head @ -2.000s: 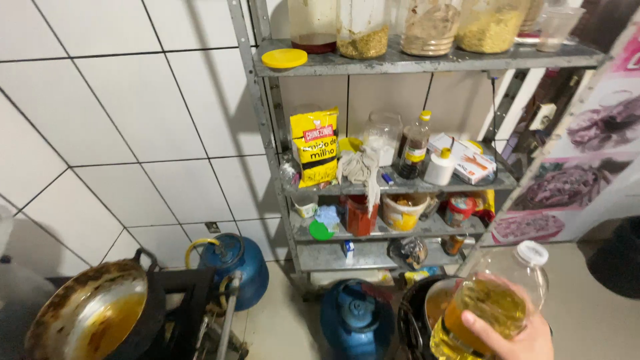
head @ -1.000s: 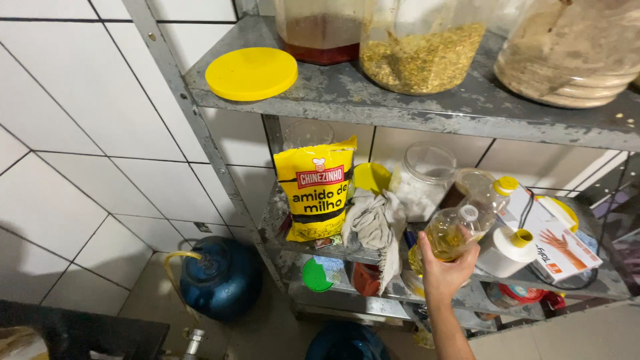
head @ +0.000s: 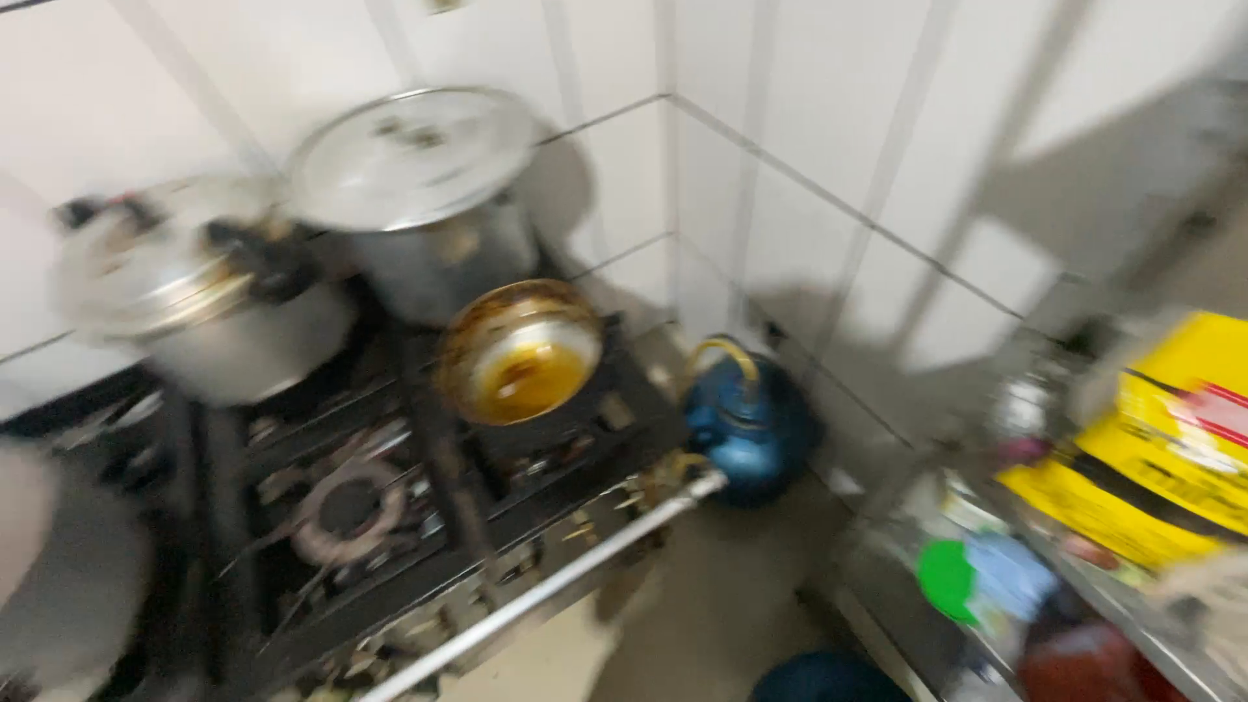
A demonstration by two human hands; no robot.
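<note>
Neither of my hands is in the frame of now, which is blurred. A pan with stained sides (head: pixel 522 353) and amber oil in its bottom sits at the right end of the black gas stove (head: pixel 468 507). Behind it stands a large lidded aluminum pot (head: pixel 434 244). To the left is a pressure cooker (head: pixel 219 312) with dark handles. In front of the cooker, a round burner (head: pixel 348 509) has nothing on it. Whether a hand still holds the oil bottle cannot be seen.
A blue gas cylinder (head: pixel 746 429) with a yellow hose stands on the floor right of the stove. A metal bar (head: pixel 546 590) runs along the stove front. At right, a metal shelf (head: pixel 1102 595) holds a yellow cornstarch bag (head: pixel 1160 439) and a green lid (head: pixel 946 580).
The view has swung left from the shelf to the stove. My hand, seen one second ago on a clear bottle of oil at the shelf, is out of view, and so is the bottle.
</note>
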